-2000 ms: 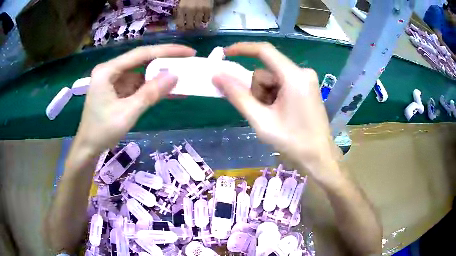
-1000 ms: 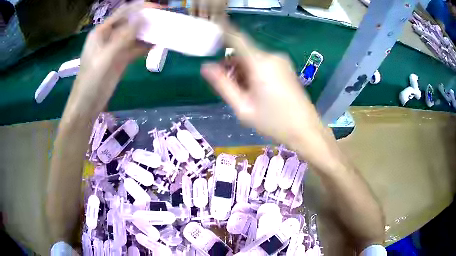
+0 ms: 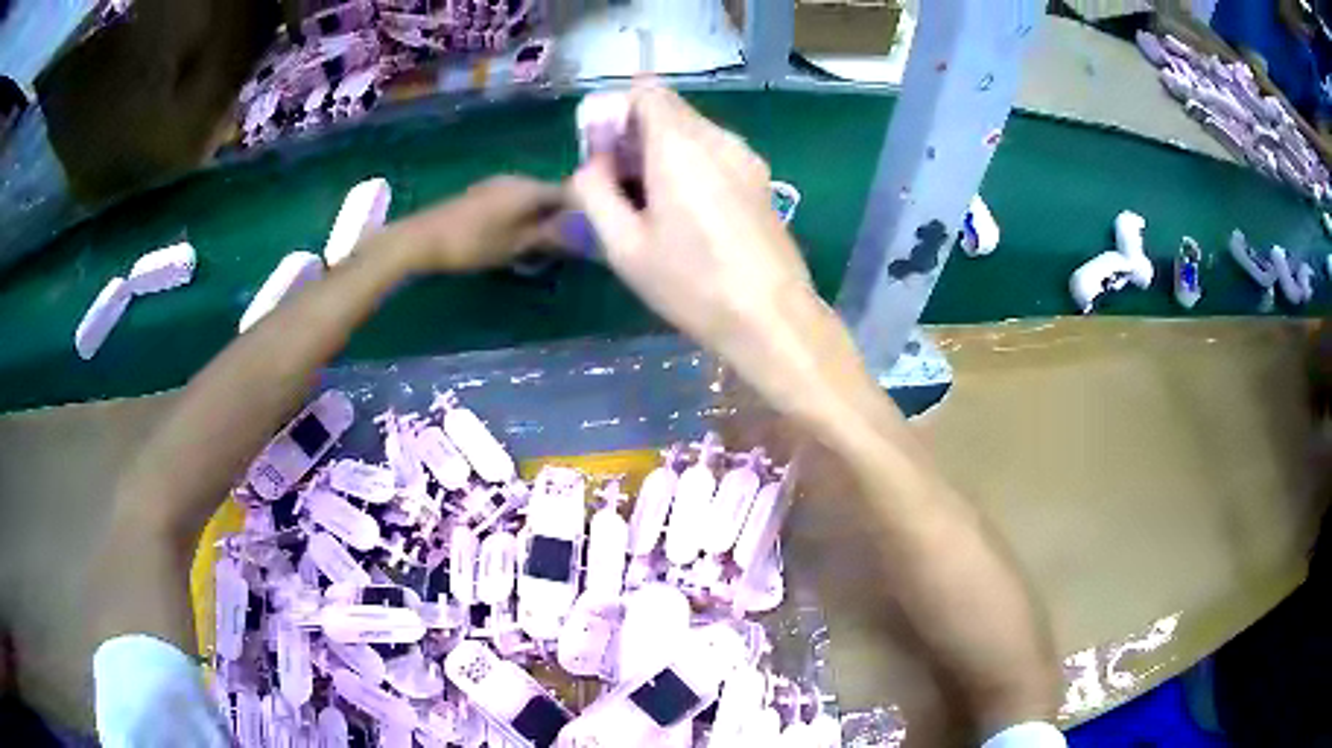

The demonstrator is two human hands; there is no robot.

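Note:
My right hand (image 3: 679, 183) is over the green conveyor belt (image 3: 468, 158), with its fingers closed on a pale pink part (image 3: 602, 123), mostly hidden by the hand. My left hand (image 3: 490, 227) is just left of it, low over the belt and blurred. A pale lilac piece shows at its fingertips and a small dark object under them; I cannot tell if it grips either. Closed pale housings (image 3: 358, 219) lie on the belt to the left. An open unit (image 3: 786, 200) shows partly behind my right hand.
A pile of pink covers and small mouldings (image 3: 552, 555) lies on plastic in front of me. A grey metal post (image 3: 935, 190) stands right of my right hand. More units (image 3: 1189, 272) lie on the belt at right. Across the belt are another pink pile (image 3: 329, 66) and a cardboard box (image 3: 844, 29).
The long pale housing has left my hands, and two housings now lie on the belt beside my left forearm. My right hand now holds a pale part. The other person's hand is out of view.

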